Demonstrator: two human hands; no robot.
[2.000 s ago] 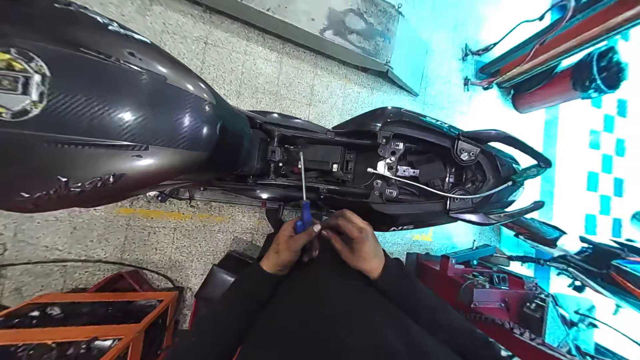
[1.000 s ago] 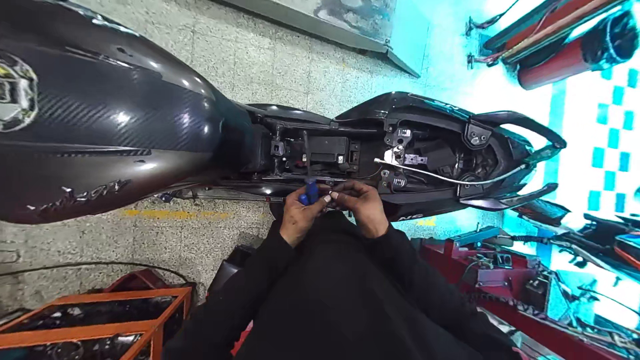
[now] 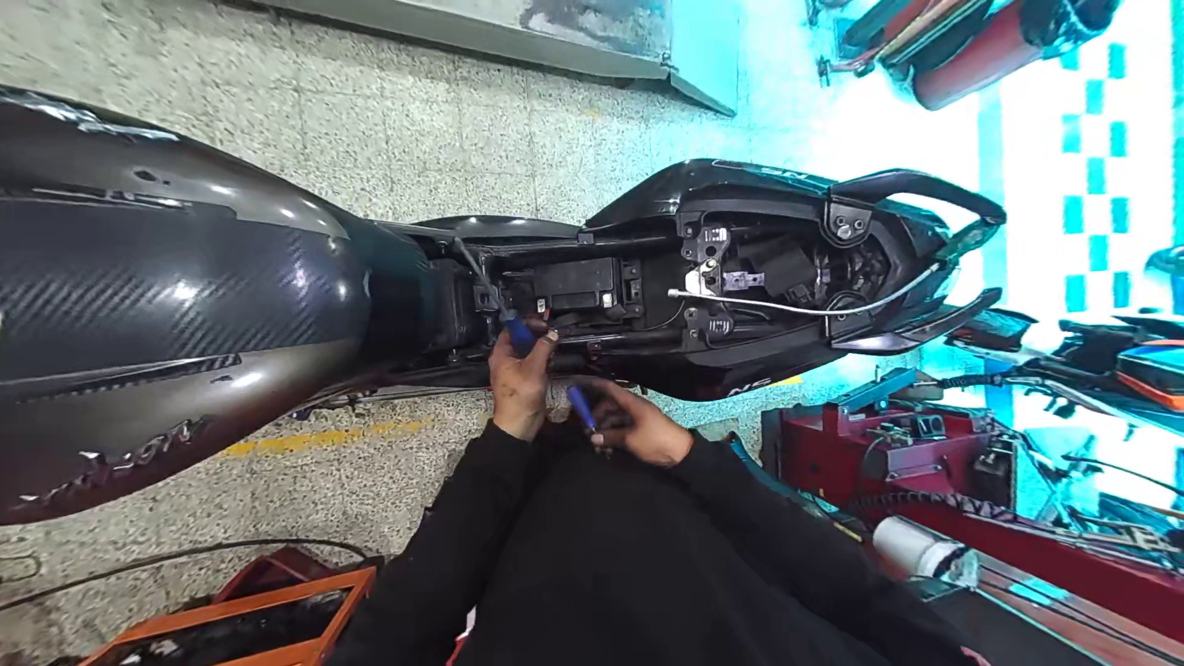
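My left hand [image 3: 521, 379] is closed around the blue handle of a screwdriver [image 3: 520, 331], whose metal shaft points up and left over the motorcycle's open frame, near the rear of the fuel tank [image 3: 185, 296]. My right hand [image 3: 640, 425] holds a small blue object [image 3: 582, 407] between its fingers, low in front of my body; I cannot tell exactly what it is. Just above the hands, a black battery [image 3: 575, 283] sits in the frame. A cable with a pale sleeve [image 3: 786, 305] lies across the uncovered tail section [image 3: 758, 365].
An orange metal frame [image 3: 250, 606] stands at the lower left, with a black cable [image 3: 185, 558] on the floor. Red workshop equipment [image 3: 879, 453] is at the lower right. A metal ramp or bench [image 3: 518, 32] lies beyond the motorcycle, and a red cylinder [image 3: 971, 65] at the upper right.
My hands, close together a second ago, have moved apart. The right hand has come down toward my body, and the blue object in it now shows.
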